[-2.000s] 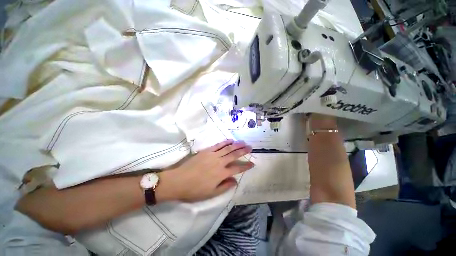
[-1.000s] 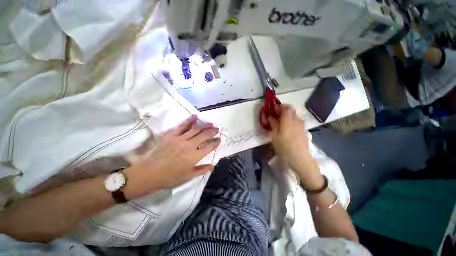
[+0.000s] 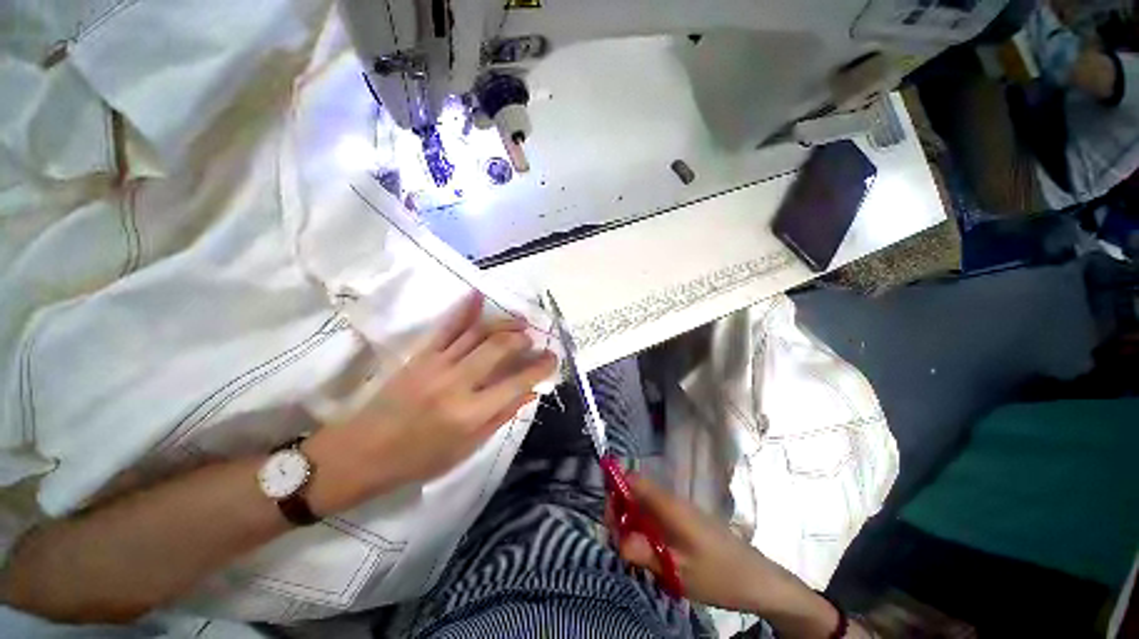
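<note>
The white garment point(image 3: 225, 343) with dark double stitching lies over the left of the table and my lap. My left hand point(image 3: 456, 393) lies on it, fingers at its right edge, where loose threads hang. My right hand point(image 3: 668, 537) holds the red-handled scissors point(image 3: 582, 390) by the handles below the table's front edge. The long silver blades point up beside the garment edge, close to my left fingertips. The presser foot and needle point(image 3: 435, 160) are under the bright light, next to the garment.
The sewing machine head point(image 3: 625, 19) spans the top. A black smartphone point(image 3: 826, 204) lies on the table's right. A printed ruler point(image 3: 681, 297) runs along the front edge. Another white garment point(image 3: 812, 437) hangs below. A person's arm point(image 3: 1099, 75) shows at the upper right.
My right hand came out from under the machine arm, took the scissors from the table and brought them down and left to the garment edge. The view shifted; my left hand stays on the garment.
</note>
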